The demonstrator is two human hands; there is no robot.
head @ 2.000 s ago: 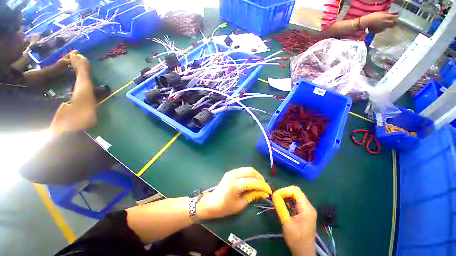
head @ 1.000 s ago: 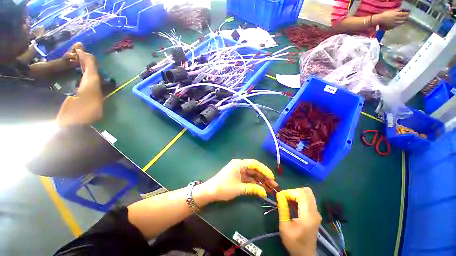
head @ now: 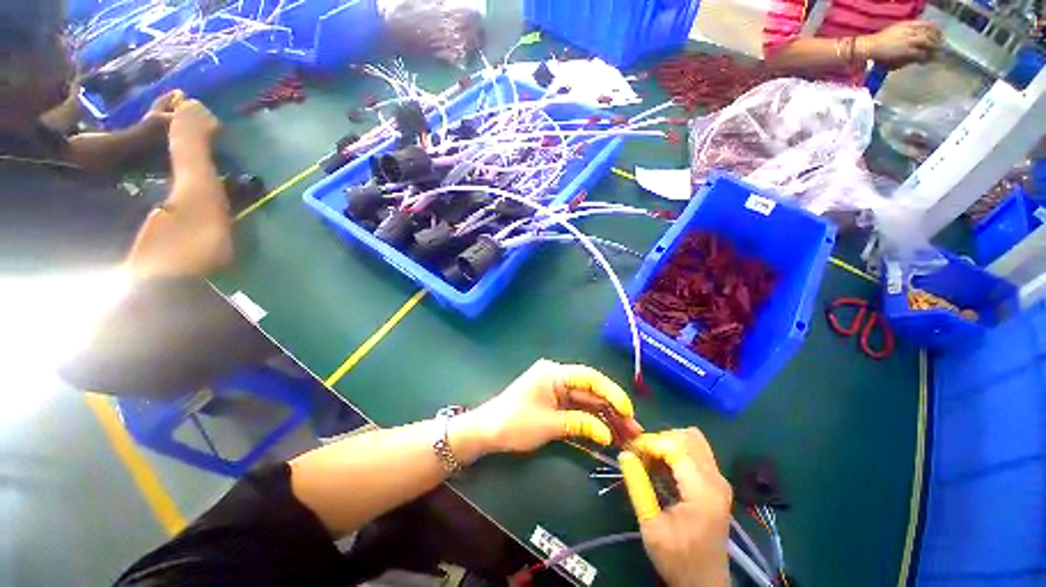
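My left hand (head: 562,411), with yellow finger cots, holds dark-red connector housings (head: 611,415) between thumb and fingers. My right hand (head: 679,487), also in yellow cots, pinches at the same spot, its fingertips meeting the left ones; what exactly it grips is hidden by its fingers. Thin wire ends (head: 606,475) fan out below the fingertips. A grey-white cable (head: 751,555) runs beside my right hand to the bottom edge. A black multi-pin connector (head: 762,484) with thin coloured wires lies right of my right hand.
A blue bin (head: 734,384) of red housings stands beyond my hands. A blue tray (head: 465,300) heaped with black plugs and cables is further left. Red scissors (head: 860,327), a small side bin (head: 952,327) and a large tote (head: 986,459) are right. Two co-workers' arms show at the far side and left.
Since the earliest frame, the view has shifted slightly, and the housings in my left hand have come into clearer sight. My right fingers have shifted up to the left fingertips since the last frame.
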